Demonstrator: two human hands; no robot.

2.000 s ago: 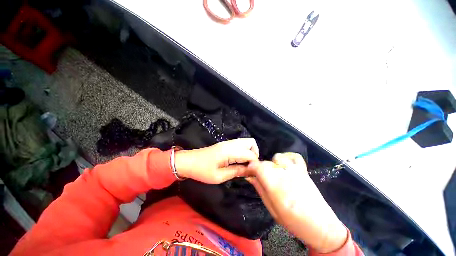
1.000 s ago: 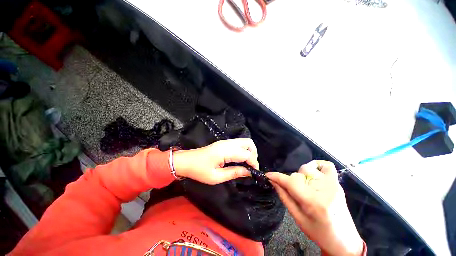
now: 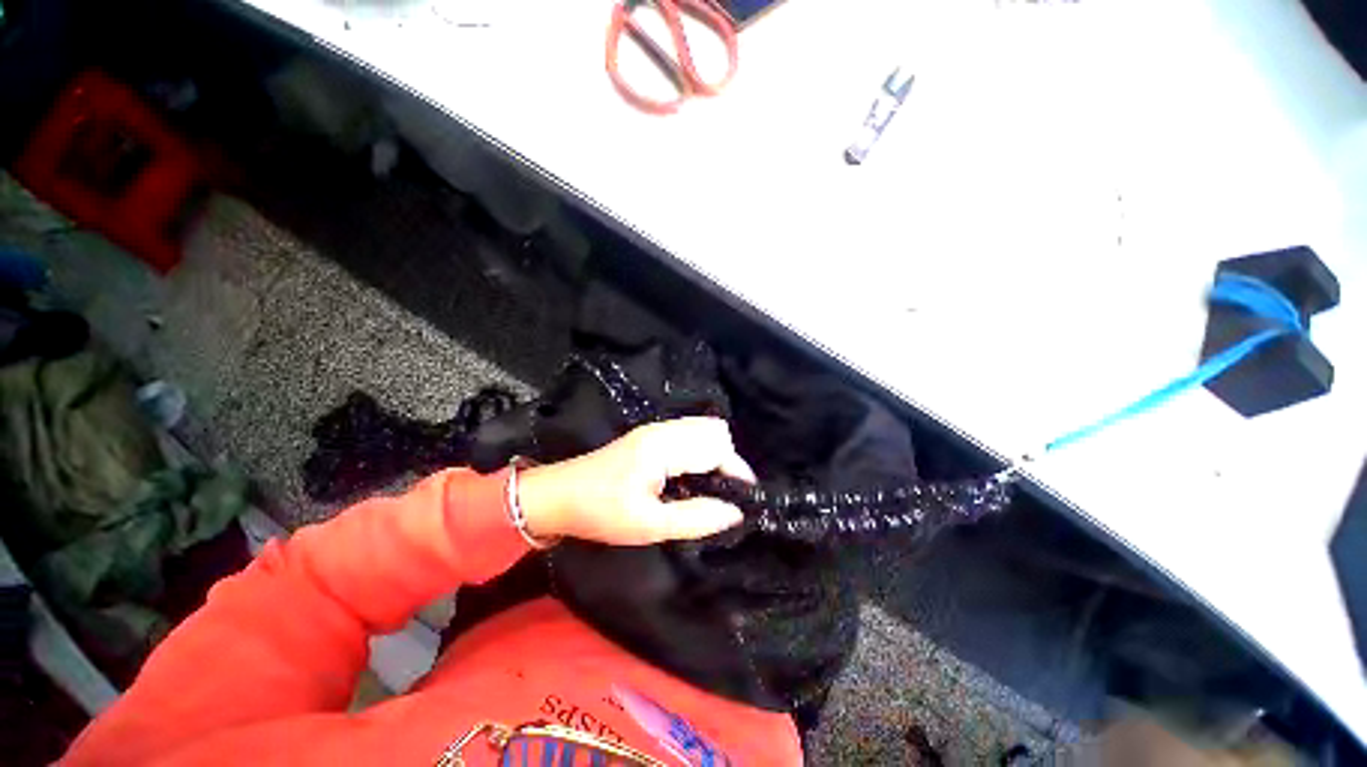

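Note:
My left hand point(image 3: 637, 483) pinches the black beaded trim point(image 3: 847, 510) between thumb and fingers. The trim stretches right from the fingers to the table edge, where a small pale bit joins it to a blue ribbon point(image 3: 1162, 397). The ribbon runs to a black notched weight point(image 3: 1271, 333) on the table. The black garment point(image 3: 705, 599) lies bunched on the lap under the trim. My right hand is not clearly seen; a blurred brownish patch at the bottom right edge may be part of it. No needle or thread can be made out.
Orange-red looped scissors point(image 3: 670, 53) and small silvery snips point(image 3: 880, 116) lie on the white table point(image 3: 960, 225). A red stool point(image 3: 113, 168) and a green cloth heap point(image 3: 98, 457) are at the left. A dark beaded heap point(image 3: 367, 442) lies left of the lap.
My right hand has left the trim and moved away from the work, uncovering the stretch up to the table edge. My left hand keeps its hold. The view has shifted slightly.

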